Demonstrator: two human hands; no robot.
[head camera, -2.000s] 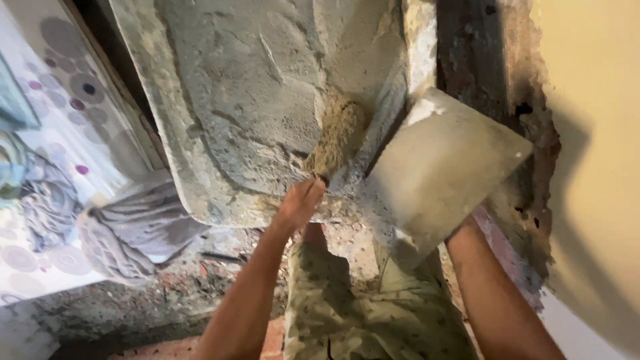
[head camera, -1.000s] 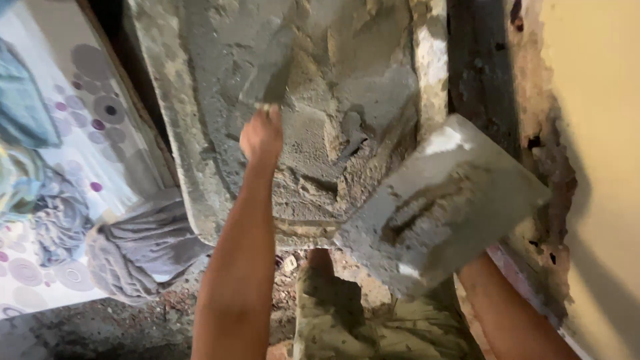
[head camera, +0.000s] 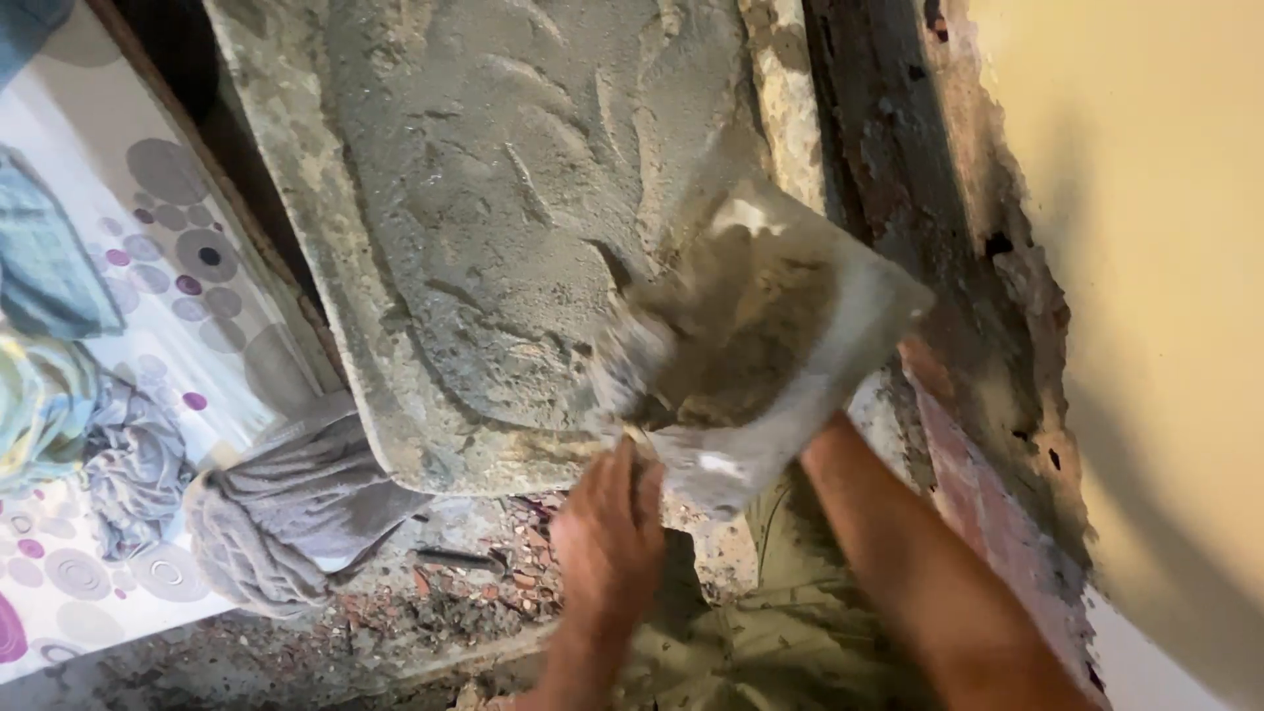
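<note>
My left hand (head camera: 607, 523) grips the handle of a trowel (head camera: 632, 365), whose motion-blurred blade meets the left side of a square plasterer's hawk (head camera: 874, 306). Wet grey mortar (head camera: 750, 346) is heaped on the hawk, which is tilted over the near right corner of a mortar tub (head camera: 790, 109). More wet mortar (head camera: 513, 197) with ridges and trowel marks fills the tub. My right forearm reaches up beneath the hawk and supports it from below; the right hand is mostly hidden behind the board.
Left of the tub lies a sheet patterned with circles (head camera: 59, 395), with a grey cloth (head camera: 296, 504) and other crumpled fabrics. Rubble (head camera: 474, 592) and a dark bar-like object (head camera: 459, 560) are on the floor. A yellow wall (head camera: 1165, 247) with a broken edge stands at the right.
My left hand has come back from over the tub to its near edge, bringing the trowel to the hawk. The hawk, nearly bare two seconds ago, now carries a heap of mortar.
</note>
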